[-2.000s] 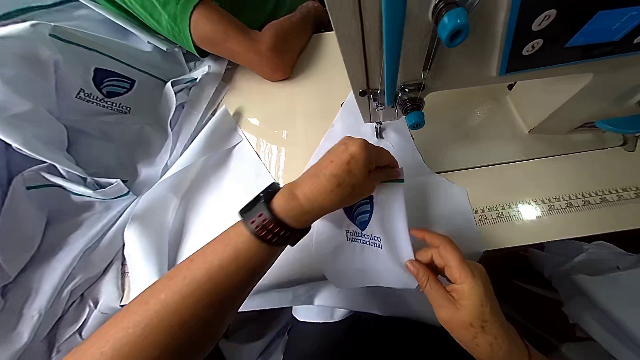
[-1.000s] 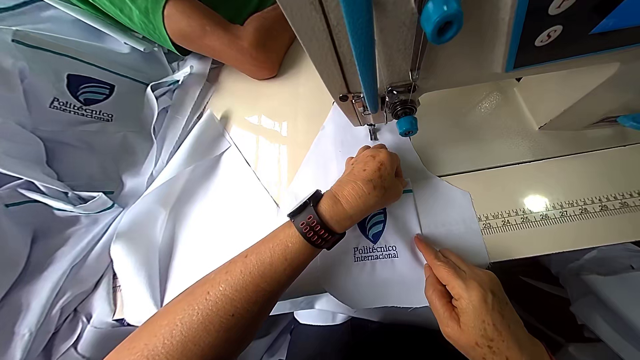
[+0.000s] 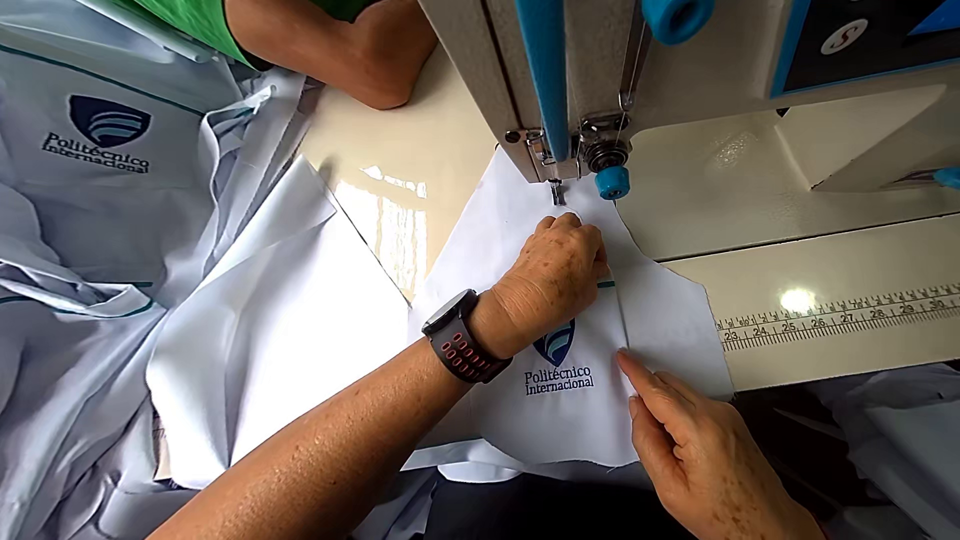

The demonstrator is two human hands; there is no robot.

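A white fabric piece [image 3: 667, 315] with an embroidered pocket [image 3: 559, 420] lies flat on the sewing machine bed. My left hand [image 3: 559, 270], a watch on its wrist, rests on the pocket's top near the green trim, just below the presser foot [image 3: 557, 193]. Its fingers are curled and their tips hidden, so whether they pinch cloth cannot be told. At the pocket's right edge, the extended index finger of my right hand [image 3: 690, 442] touches the cloth, with the thumb beside it. The industrial sewing machine's head [image 3: 517, 82] stands above the fabric's far end.
White garment pieces [image 3: 90, 217] with embroidered badges are heaped at the left. Another white panel [image 3: 300, 360] lies beside the work. A co-worker's bent arm [image 3: 330, 52] rests at the table's far side. A ruler strip [image 3: 840, 319] runs along the right edge; more fabric [image 3: 907, 442] hangs below.
The pocket's right side, lifted by my right hand two seconds ago, now lies flat. My right hand has let go of it and points along its edge. The view has shifted closer.
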